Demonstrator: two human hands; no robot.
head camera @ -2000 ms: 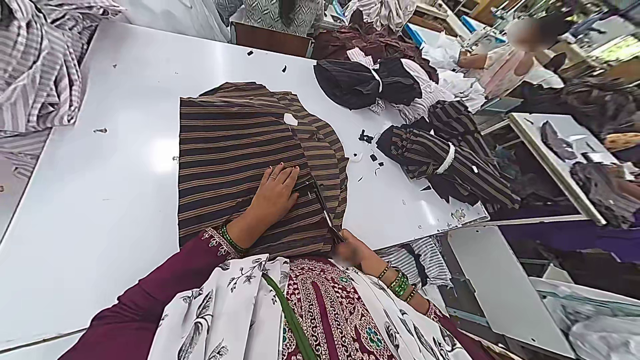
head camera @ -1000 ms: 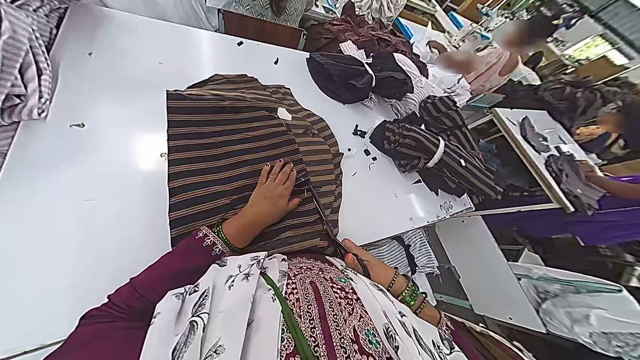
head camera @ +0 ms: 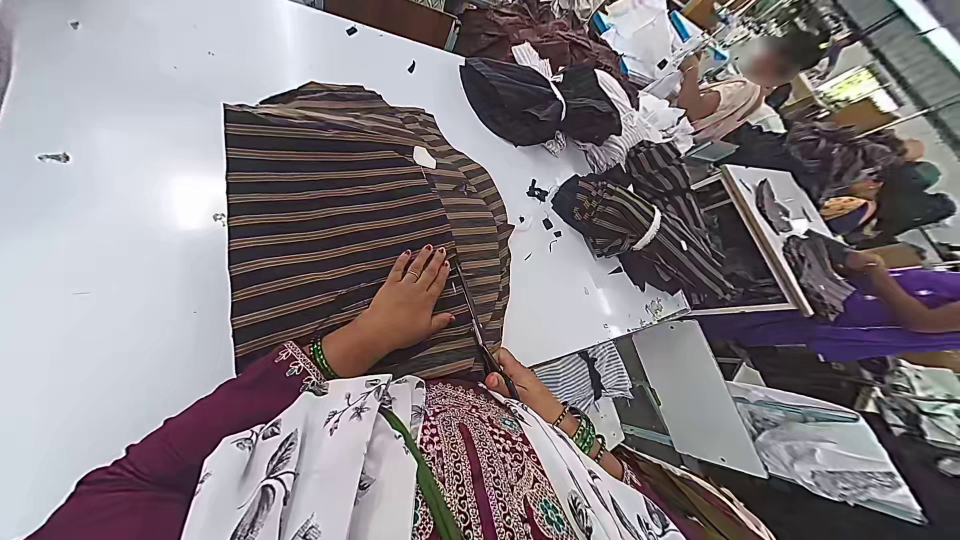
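Observation:
Dark fabric with tan stripes (head camera: pixel 322 202) lies in layers on a white table (head camera: pixel 127 300). My left hand (head camera: pixel 405 304) rests flat on it, palm down, fingers slightly apart, holding nothing. My right hand (head camera: pixel 521 382), at the near edge of the cloth, is closed around the handles of scissors (head camera: pixel 480 330). The blades point away from me along the right part of the fabric, just right of my left fingertips; their tips are hard to make out against the stripes. A small white piece (head camera: pixel 424 157) lies on the cloth beyond my hands.
Right of the cloth lie dark scraps (head camera: pixel 537 190), a tied bundle of striped fabric (head camera: pixel 607 214) and a tied black bundle (head camera: pixel 517 101). Beyond the table's right edge are a co-worker (head camera: pixel 720 97), another person's arm (head camera: pixel 900 292) and a second table (head camera: pixel 765 232) with cloth.
Both hands keep nearly the same places on the cloth, with the scissors still in my right hand. Another person's arm has come into view at the right. The view has shifted slightly.

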